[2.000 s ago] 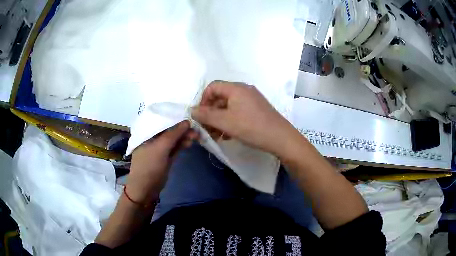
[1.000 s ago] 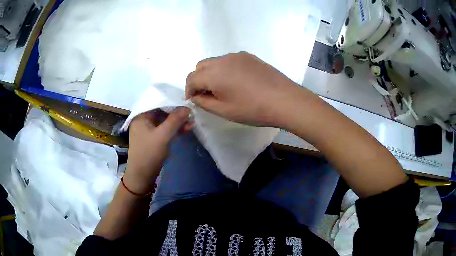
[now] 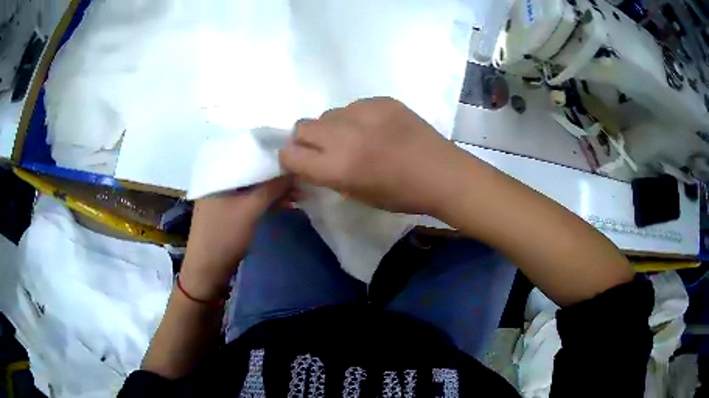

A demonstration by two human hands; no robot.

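A thin white fabric panel lies over the white tabletop, and its near edge hangs over my lap. My right hand pinches the fabric edge near the table's front, back of the hand up. My left hand holds the same edge from below, its fingers partly hidden under a fold of cloth and behind my right hand. The two hands meet at the pinched edge. The hanging corner comes down to a point between my thighs.
The cream-white sewing machine stands at the upper right, with thread snips and scraps under its arm. A black rectangle lies at the right front. White cloth is heaped below table level at left and right. A yellow rail runs at left.
Over the last second the left fingers have gone under a fold of cloth, which now covers more of them. The right hand stays at the edge, slightly lower in view.
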